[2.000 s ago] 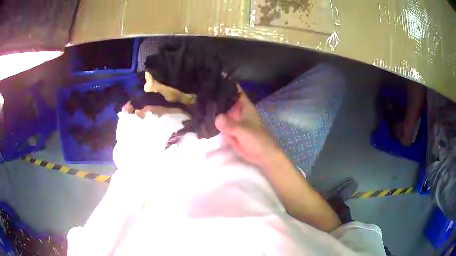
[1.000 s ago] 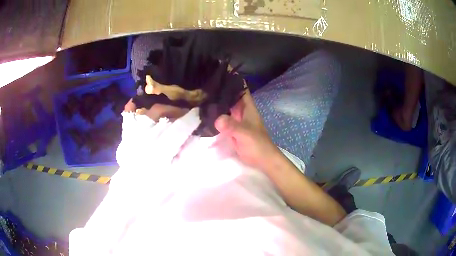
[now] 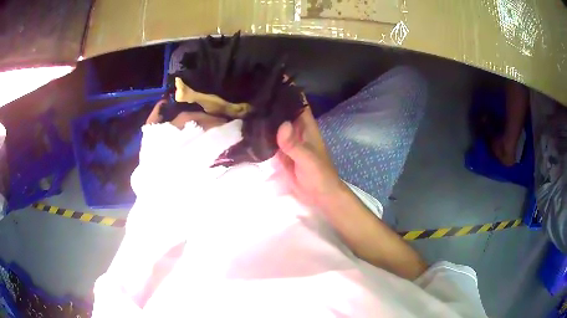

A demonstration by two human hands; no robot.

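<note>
A matte black spiky piece (image 3: 248,93) is held over the lap, just below the table edge. A tan moulded part (image 3: 214,104) lies across it, with a short knob at its left end. My right hand (image 3: 301,146) is bare and grips the piece's lower right side, the thumb on top. My left hand (image 3: 186,118) is at the piece's lower left, partly covered by a glaring white glove or sleeve; its bare fingers hold the piece, and the rest is washed out.
The cardboard table edge (image 3: 248,22) crosses the top, with a brown-spotted square (image 3: 351,9) on it. A blue crate of black pieces (image 3: 112,202) is at left. Yellow-black tape (image 3: 460,230) marks the floor. Another person's hand (image 3: 507,146) is over a blue bin at right.
The black piece has tilted and risen slightly, its spikes now reaching the table edge. My left hand has moved a little up and left. The shoe near my right elbow is out of view.
</note>
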